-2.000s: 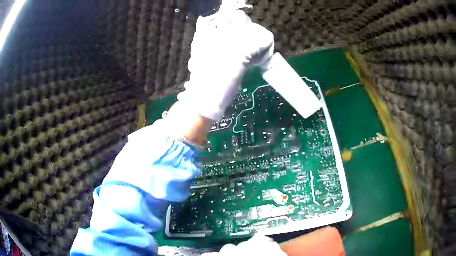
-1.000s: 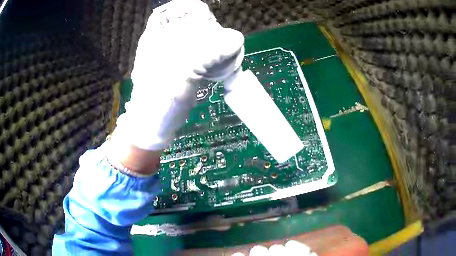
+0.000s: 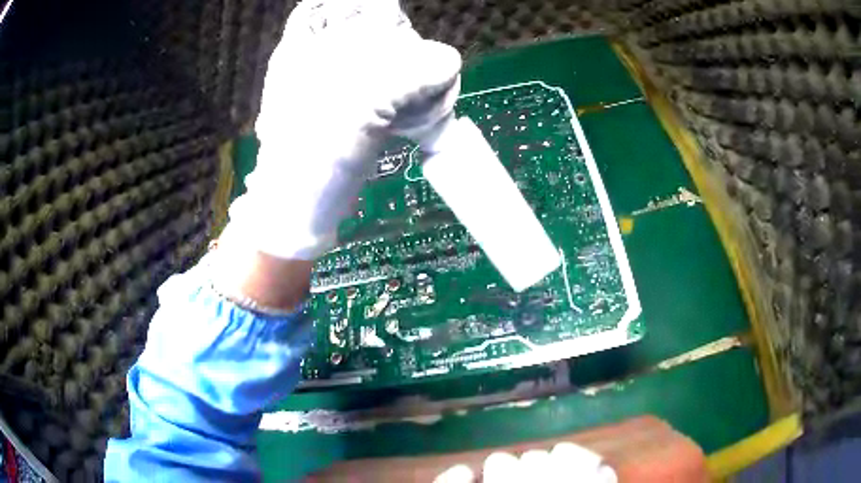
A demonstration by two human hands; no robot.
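A large green circuit board [image 3: 491,325] with a pale border lies solder side up on the green mat [image 3: 680,292]. My left hand [image 3: 354,123], in a white glove, is closed around the top of a white nozzle [image 3: 491,203]. The nozzle slants down to the right, its end over the lower right part of the board. My left hand and blue sleeve [image 3: 212,377] hide the board's left part. My right hand [image 3: 533,467] is cut off by the bottom edge. Its white-gloved fingertips lie over a red pad [image 3: 651,448] in front of the board.
Dark egg-crate foam walls [image 3: 94,179] stand left, behind and right of the mat. Yellow tape [image 3: 727,236] runs along the mat's right edge. Worn pale seams [image 3: 703,354] cross the mat. A dark object with red parts [image 3: 19,462] shows at the bottom left.
Since the oldest frame, the nozzle end has moved from the board's far right edge towards its near right part. The red pad and right hand have moved nearer me. The last second shows little change.
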